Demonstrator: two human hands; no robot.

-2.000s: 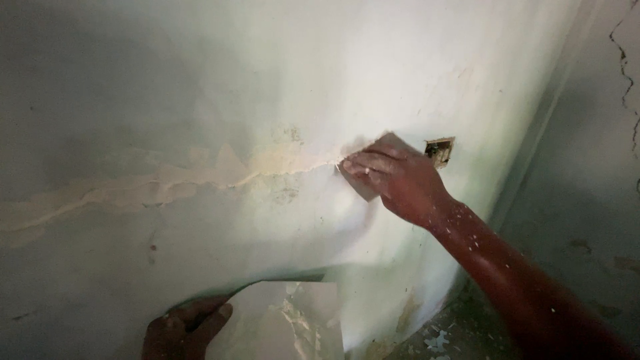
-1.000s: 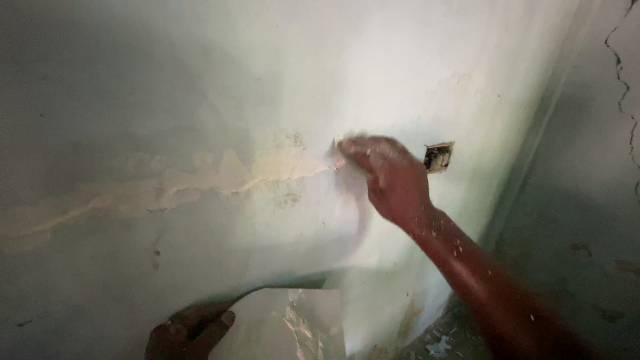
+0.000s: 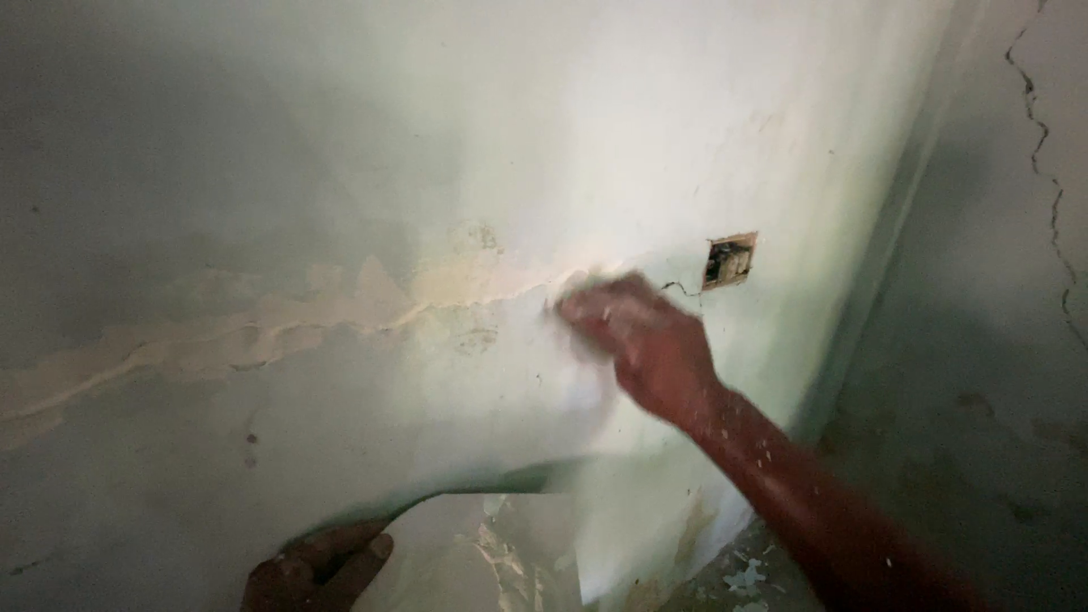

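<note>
My right hand (image 3: pixel 637 340), blurred by motion, is at the wall (image 3: pixel 510 127) over the right end of a band of filler (image 3: pixel 255 336) that follows a crack. A flat scraper blade is gripped in it, mostly hidden and smeared by the motion. At the bottom, my left hand (image 3: pixel 319 565) pinches the left edge of a flat pale board (image 3: pixel 459 544), which carries a streak of wet filler (image 3: pixel 501 552). Specks of filler dot my right forearm.
Just right of my right hand, an open socket hole (image 3: pixel 729 261) shows wiring or rubble, with a short thin crack beside it. The adjoining wall (image 3: pixel 960 340) has a long dark crack. Filler flakes (image 3: pixel 746 578) lie below at the wall's foot.
Two seconds ago the scraper blade lay plainly visible against the wall; my right hand has since turned and shifted slightly left. My left hand and the board have stayed in place.
</note>
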